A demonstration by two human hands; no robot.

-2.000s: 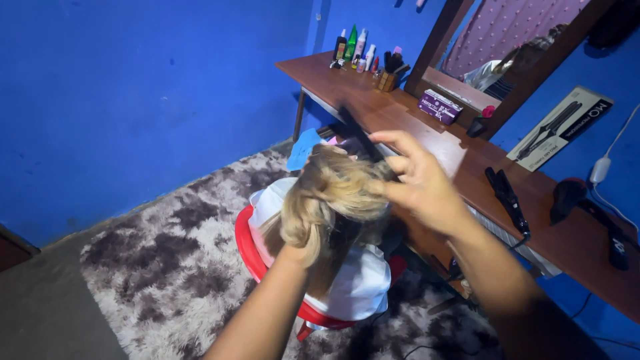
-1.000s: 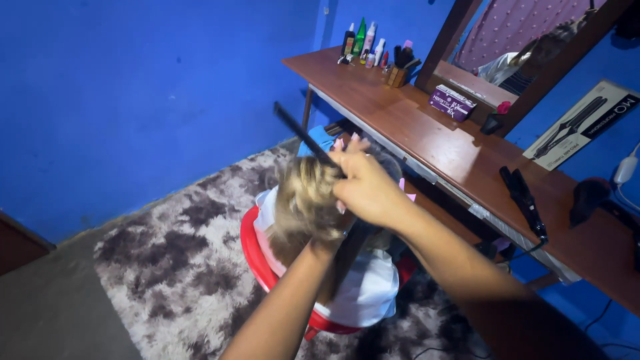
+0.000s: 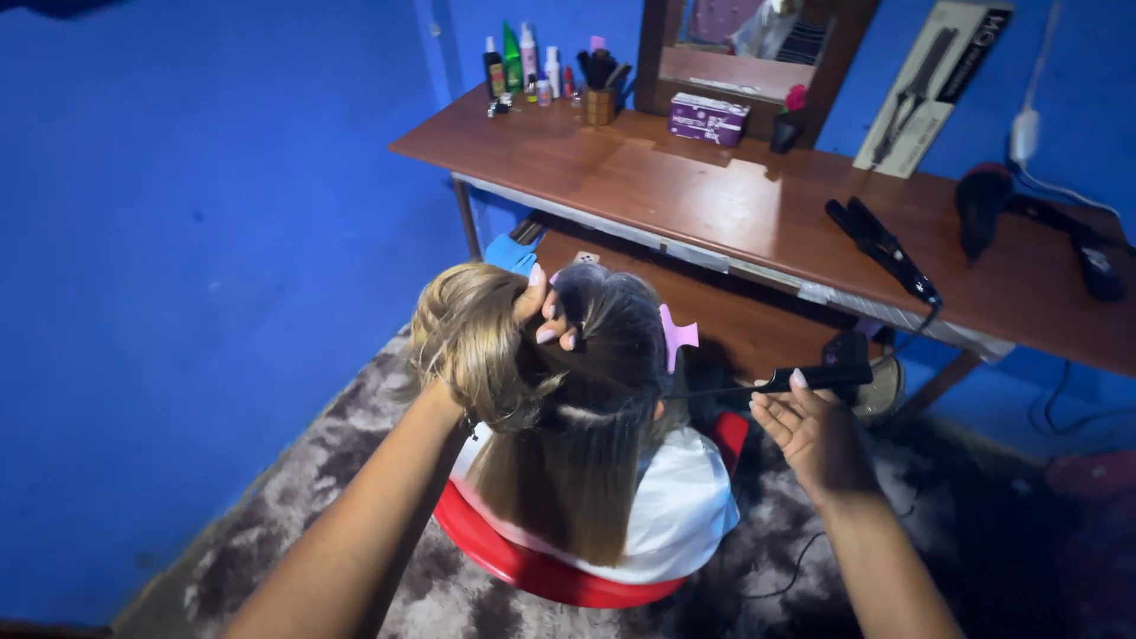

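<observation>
A person in a white cape or top (image 3: 688, 506) sits on a red chair (image 3: 550, 577), seen from behind. My left hand (image 3: 541, 315) grips a gathered bundle of blond hair (image 3: 470, 337), lifted at the left of the head; part of this hand is hidden by hair. Darker straight hair (image 3: 568, 488) hangs loose down the back, below a parting. A pink hair clip (image 3: 676, 337) sits at the right side of the head. My right hand (image 3: 803, 422) holds a black rat-tail comb (image 3: 821, 377), its thin tail pointing left to the head near the ear.
Beyond the person stands a wooden table (image 3: 603, 186) with bottles (image 3: 528, 67), a brush holder (image 3: 598, 106), a purple box (image 3: 707, 120), a mirror (image 3: 745, 53), a hair straightener (image 3: 879, 244) and a hair dryer (image 3: 981, 209). Cords hang at the right. A patterned rug (image 3: 355, 506) covers the floor.
My right hand has moved from above the hair to the right of the head, turning the comb so its tail points at the head. The left hand still holds the hair bundle.
</observation>
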